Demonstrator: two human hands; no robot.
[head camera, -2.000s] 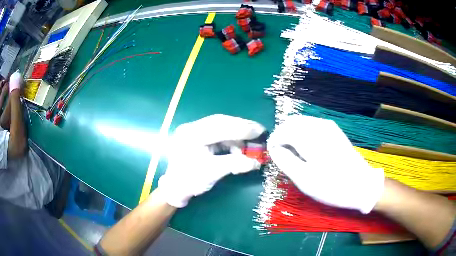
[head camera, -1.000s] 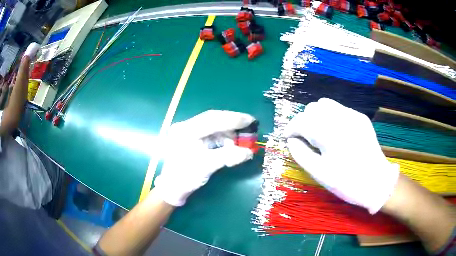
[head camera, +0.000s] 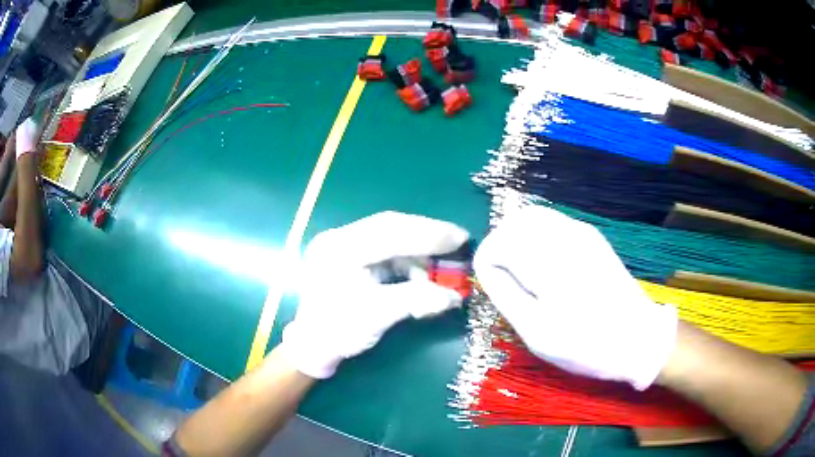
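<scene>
My left hand (head camera: 362, 290), in a white glove, holds a red-and-black connector housing (head camera: 449, 276) between thumb and fingers, its face turned right. My right hand (head camera: 572, 290), also white-gloved, is closed with its fingertips right at the connector's right side. A tiny yellow bit shows between the fingertips and the connector; the rest of what the right fingers pinch is hidden. Under and beside my right hand lie the yellow wires (head camera: 742, 314), green wires (head camera: 724, 253) and red wires (head camera: 572, 397), their pale tips facing left.
Black wires (head camera: 599, 177), blue wires (head camera: 617, 128) and white wires (head camera: 608, 80) lie farther back, between cardboard dividers (head camera: 715, 163). Loose connectors (head camera: 415, 95) lie at the far side. Wired connectors (head camera: 98, 214) and a wire tray (head camera: 147, 45) are at left, near another person's gloved hand (head camera: 27, 136).
My right hand has moved left from over the wires to the connector, and the yellow wire between them is now mostly hidden. The other person's hand has moved down along the tray.
</scene>
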